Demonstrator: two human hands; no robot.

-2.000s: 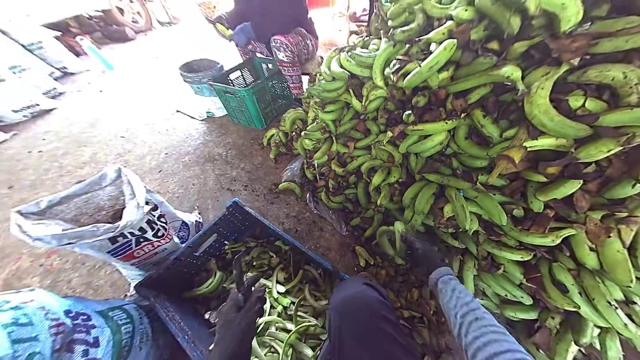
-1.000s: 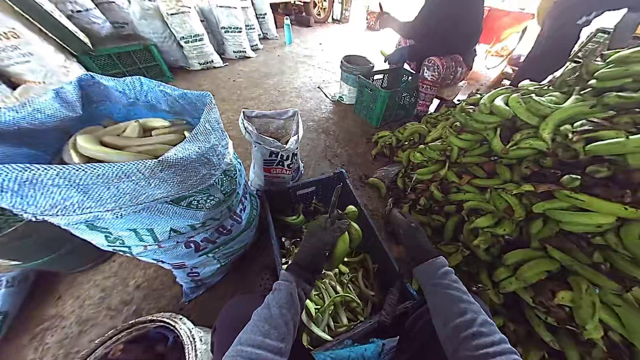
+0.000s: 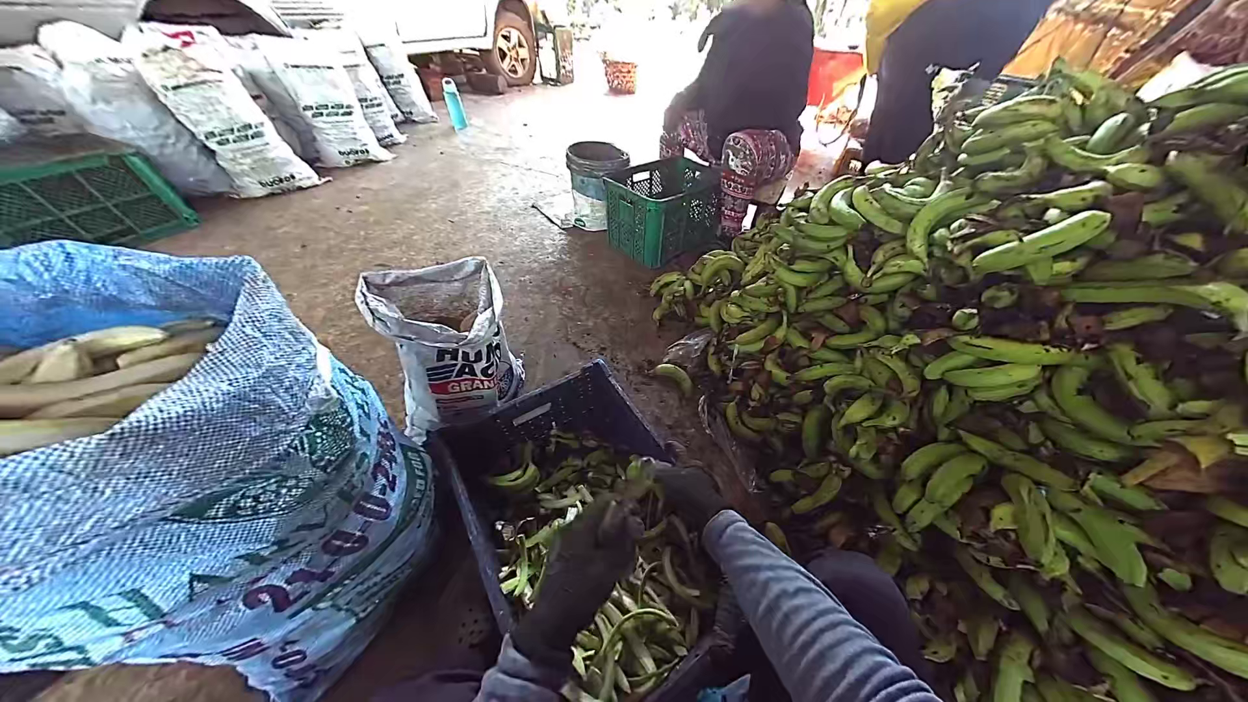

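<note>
My left hand [image 3: 590, 551], in a dark glove, is curled over a dark blue plastic crate [image 3: 468, 517]. What it holds is blurred and hidden by its fingers. Close to its right, my gloved right hand [image 3: 687, 495] is bent inward over the crate, with a blurred greenish-brown thing [image 3: 639, 483] at its fingertips. Green and pale peels [image 3: 634, 624] fill much of the crate below both hands. A large heap of green plantains [image 3: 877, 361] lies to the right. At the left, a blue and white woven sack [image 3: 224, 497] stands with peeled plantains [image 3: 107, 375] in its mouth.
A small white sack [image 3: 448, 351] stands behind the crate. Farther back are a bucket [image 3: 595, 185], a green crate [image 3: 663, 210] and a seated person [image 3: 746, 88]. Another person [image 3: 936, 68] bends at the back right. Filled white sacks [image 3: 224, 107] line the back left.
My right hand has left the plantain heap, where it was two seconds ago, and is now over the crate near my left hand. A second ago, green plantains and a blade showed at my left hand.
</note>
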